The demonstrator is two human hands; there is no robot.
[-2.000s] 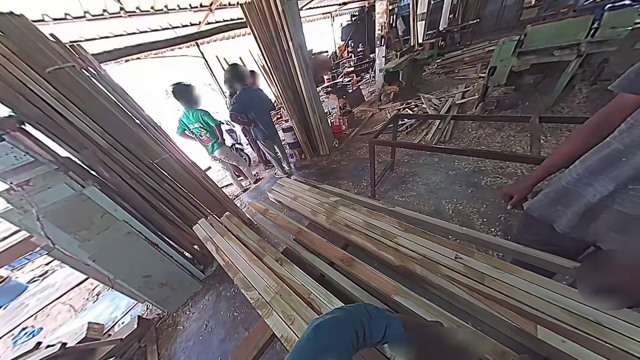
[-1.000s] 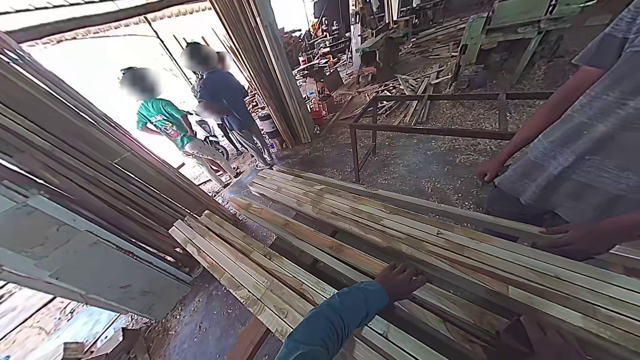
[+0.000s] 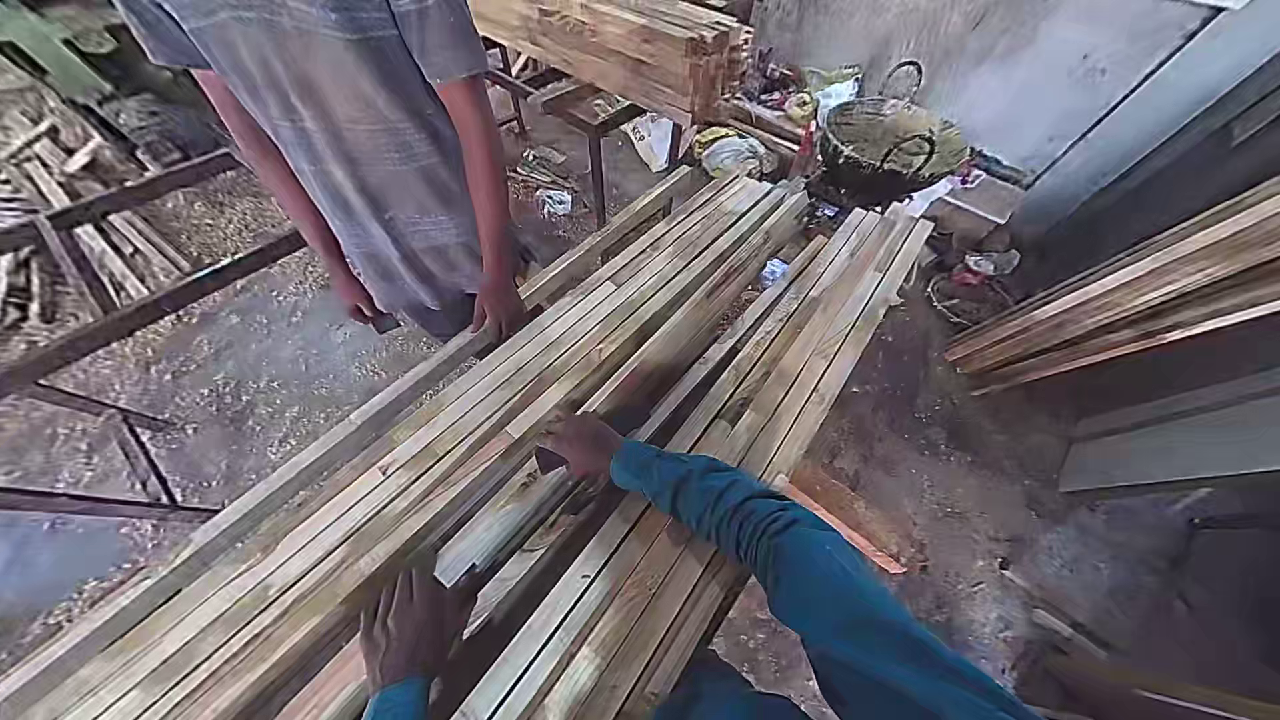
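Note:
My left hand (image 3: 410, 622) lies on the edge of a wooden strip in the long bundle (image 3: 480, 420), fingers forward; it seems to hold nothing. Farther along, my right hand (image 3: 582, 442), at the end of a blue sleeve, is curled over a small dark object (image 3: 550, 460) on the strips. What this object is cannot be told. Beneath my right forearm runs a second group of wooden strips (image 3: 800, 390), with a dark gap between the two groups. Across the bundle, a co-worker's hand (image 3: 498, 308) touches the outer beam (image 3: 400, 400).
A co-worker in a grey shirt (image 3: 350, 130) stands beyond the bundle. A metal frame (image 3: 150, 300) is at left. Stacked boards (image 3: 620, 50) and a dark basket (image 3: 890, 145) stand at the far end. More planks (image 3: 1120, 290) jut in from the right.
The view has swung far to the right, towards the other end of the wood. My right hand, at the lower right edge a second ago, is now mid-view on the strips.

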